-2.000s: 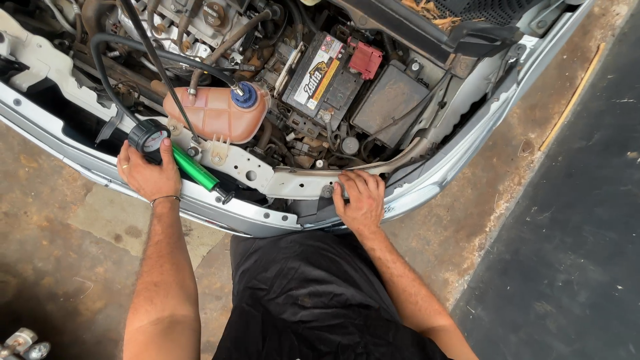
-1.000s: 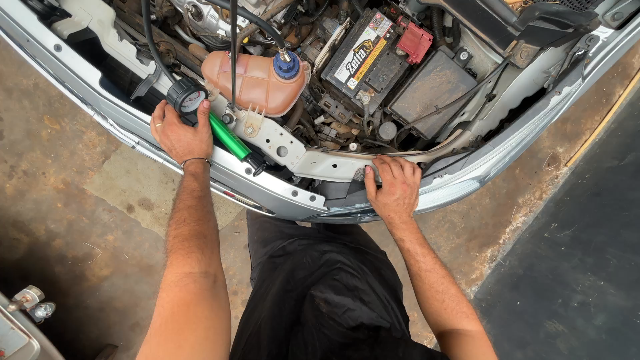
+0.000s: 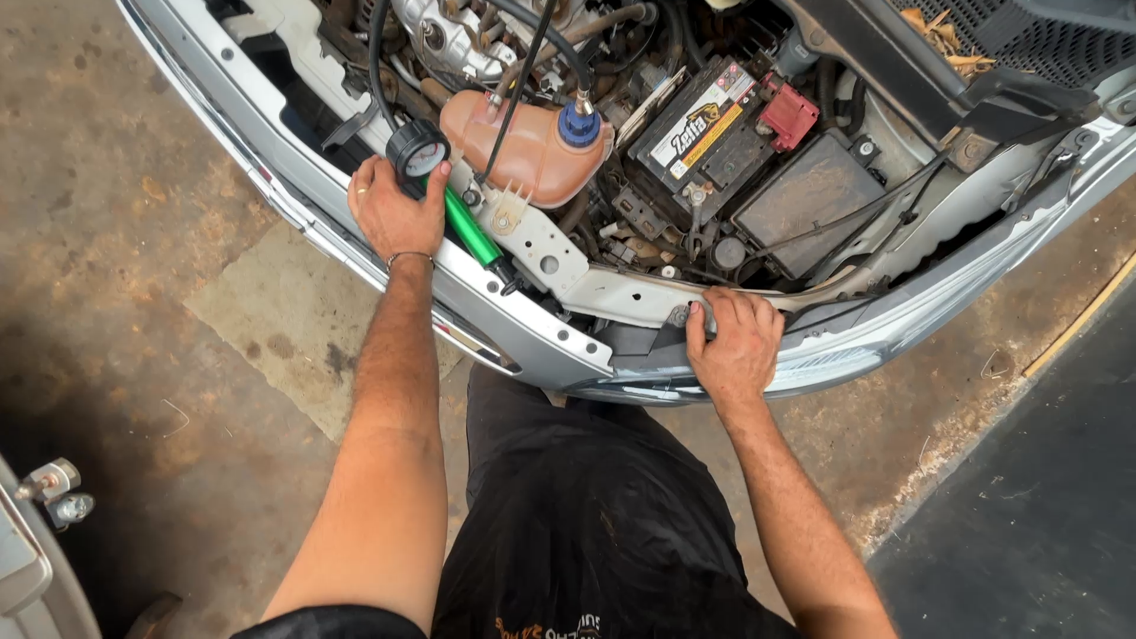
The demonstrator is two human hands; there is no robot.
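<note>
My left hand point(image 3: 397, 209) is closed around the gauge end of a green hand pump point(image 3: 470, 228), with the round black pressure gauge point(image 3: 419, 153) between thumb and fingers. From the gauge a black hose point(image 3: 376, 67) runs up out of view. Another hose ends at a fitting on the blue cap point(image 3: 579, 124) of the brownish coolant expansion tank point(image 3: 524, 151). The pump's black end points down and right over the car's front panel. My right hand point(image 3: 735, 344) rests on the front crossmember point(image 3: 630, 295), fingers over its edge; no object shows in it.
Right of the tank sit a car battery point(image 3: 697, 133) with a red terminal cover point(image 3: 787, 113) and a black box lid point(image 3: 809, 202). A thin black rod point(image 3: 519, 89) rises past the tank. The silver bumper point(image 3: 506, 364) curves before my body. Metal fittings point(image 3: 60, 493) stand at lower left.
The view has shifted, moving the engine bay within the frame. Both hands keep about the same places on the pump gauge and the crossmember.
</note>
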